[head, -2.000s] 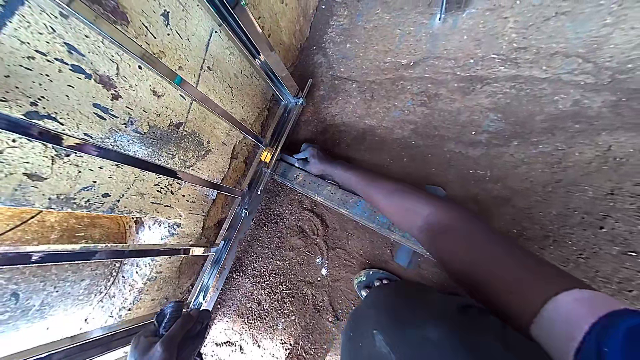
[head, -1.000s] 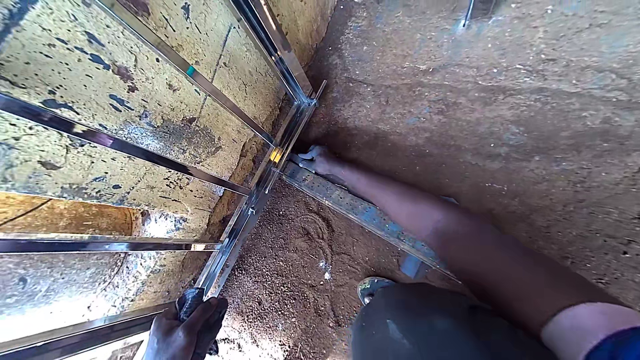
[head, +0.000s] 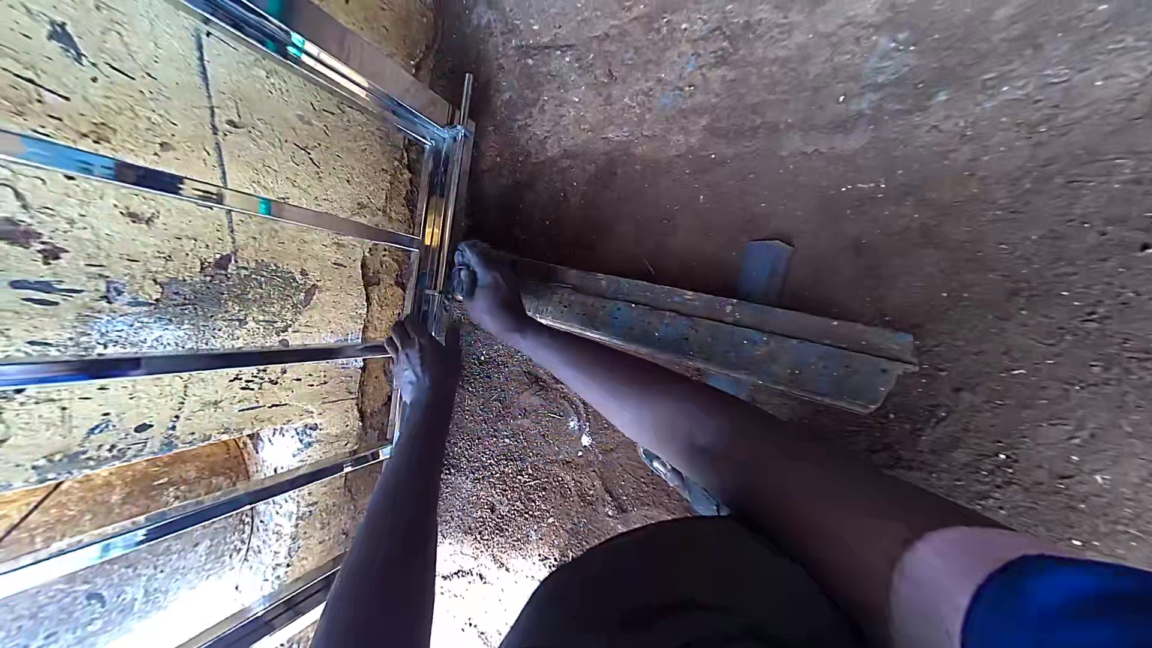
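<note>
A metal frame of shiny rectangular tubes (head: 270, 355) leans against the stained wall. My left hand (head: 418, 360) lies on its lower rail (head: 438, 207), near the joint with one bar, with the fingers bent over the rail. Just beyond it, my right hand (head: 486, 283) is curled beside the same rail, at the near end of a long steel channel or angle bar (head: 720, 333) on the ground. A small dark rounded shape shows at its fingers; whether it is held cannot be told. A thin rod (head: 466, 99) sticks out past the frame's corner.
The paint-marked wall (head: 297, 288) rises at the left. A short bluish metal piece (head: 765, 270) lies under the steel channel. Loose gritty soil (head: 522, 423) covers the ground between the frame and my legs. My sandalled foot (head: 670, 468) is close below the channel.
My left hand has moved up along the lower rail from near the frame's lower end, close to my right hand. My right hand stays near the rail, its fingers now more curled. The view has shifted.
</note>
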